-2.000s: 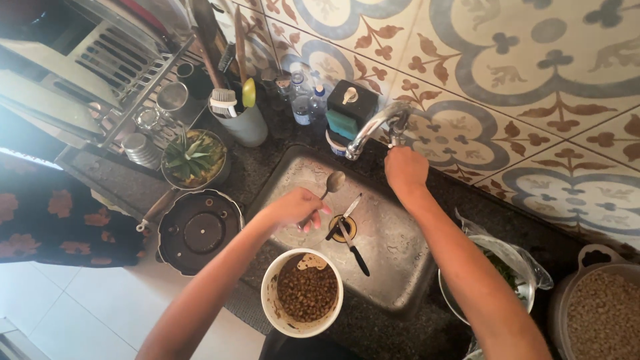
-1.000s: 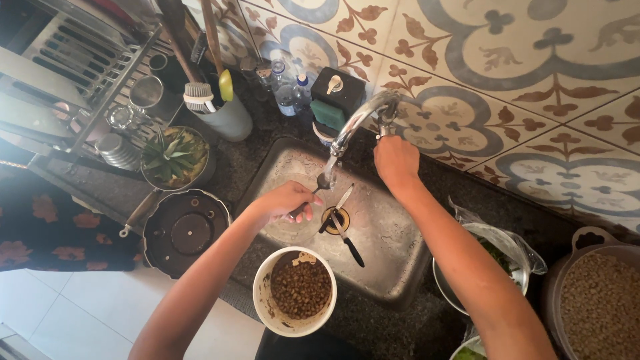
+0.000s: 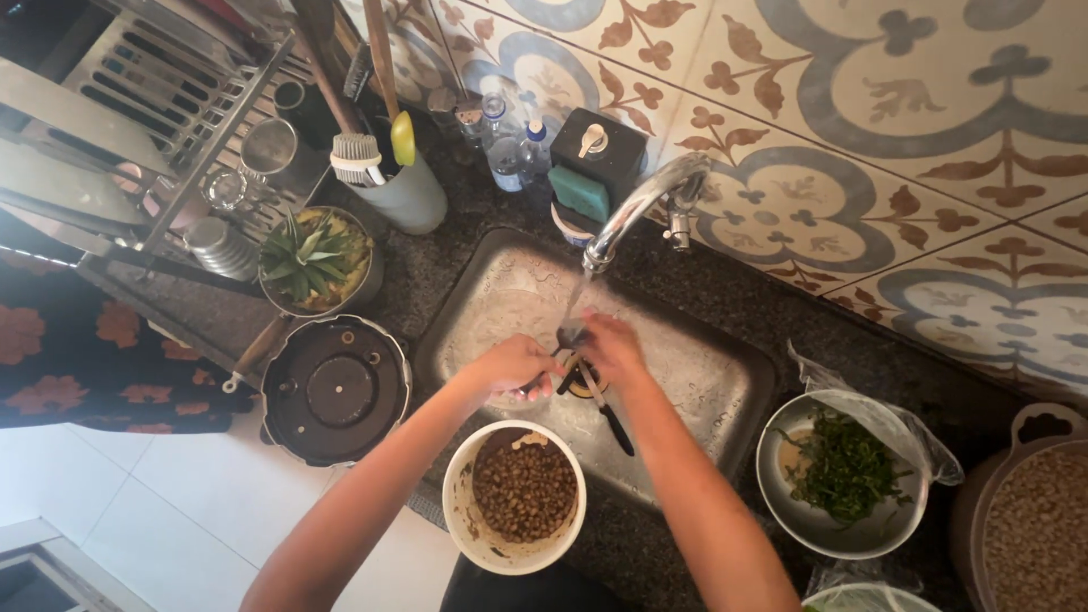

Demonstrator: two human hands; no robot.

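Over the steel sink [image 3: 714, 357], my left hand [image 3: 517, 367] grips the handle of a metal spoon [image 3: 569, 337]. The spoon's bowl lies under the water running from the chrome faucet [image 3: 633, 208]. My right hand [image 3: 614, 347], slightly blurred, is at the spoon's bowl; whether its fingers close on it is hard to tell. Below the hands a black-handled knife [image 3: 610, 416] rests across the drain [image 3: 582, 378], beside another dark item. A white tub of cooked brown beans or lentils [image 3: 514, 497] stands at the sink's near edge.
Left of the sink are a dark pan or lid [image 3: 336, 391], a pot with a pineapple crown [image 3: 310, 263], a utensil cup [image 3: 408, 200] and a dish rack [image 3: 212, 127]. A sponge [image 3: 580, 194] sits behind. At right are a bowl of chopped greens [image 3: 841, 467] and a large pot [image 3: 1037, 518].
My right hand has left the faucet handle and come down to the spoon. Water, running one second ago, still flows. My left hand still holds the spoon.
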